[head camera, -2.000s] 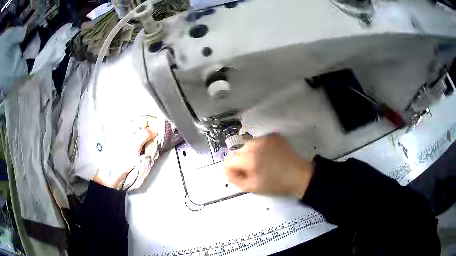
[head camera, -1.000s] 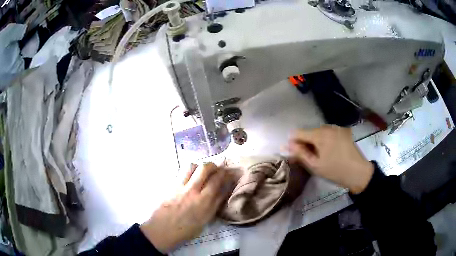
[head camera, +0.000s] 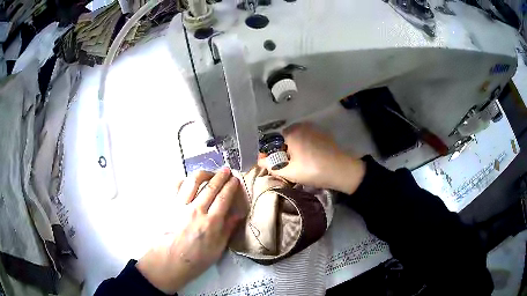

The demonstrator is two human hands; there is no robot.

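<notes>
The beige garment part point(head camera: 263, 222) lies on the machine bed in front of the needle, with a dark brown band point(head camera: 312, 222) curved in a loop around its right and lower side. A paler striped cloth point(head camera: 300, 274) hangs below it over the table edge. My left hand point(head camera: 205, 214) presses and holds the cloth's left side, fingertips close beside the presser foot point(head camera: 232, 157). My right hand point(head camera: 315, 156) is behind the lower tension knob point(head camera: 277, 159), close to the cloth's upper edge; its fingertips are partly hidden, so I cannot tell whether they hold anything.
The white machine head point(head camera: 358, 63) spans the top. A red-handled screwdriver point(head camera: 430, 140) lies over a black pad point(head camera: 384, 124) under the arm. Long grey-beige pieces point(head camera: 26, 173) heap at the left, bundled pieces point(head camera: 107, 29) behind. A lamp point(head camera: 102, 139) stands left of the head.
The garment part came into the work area after the first frame. Since the second, it has moved left and up to the needle; my right hand has moved left to beside the presser foot.
</notes>
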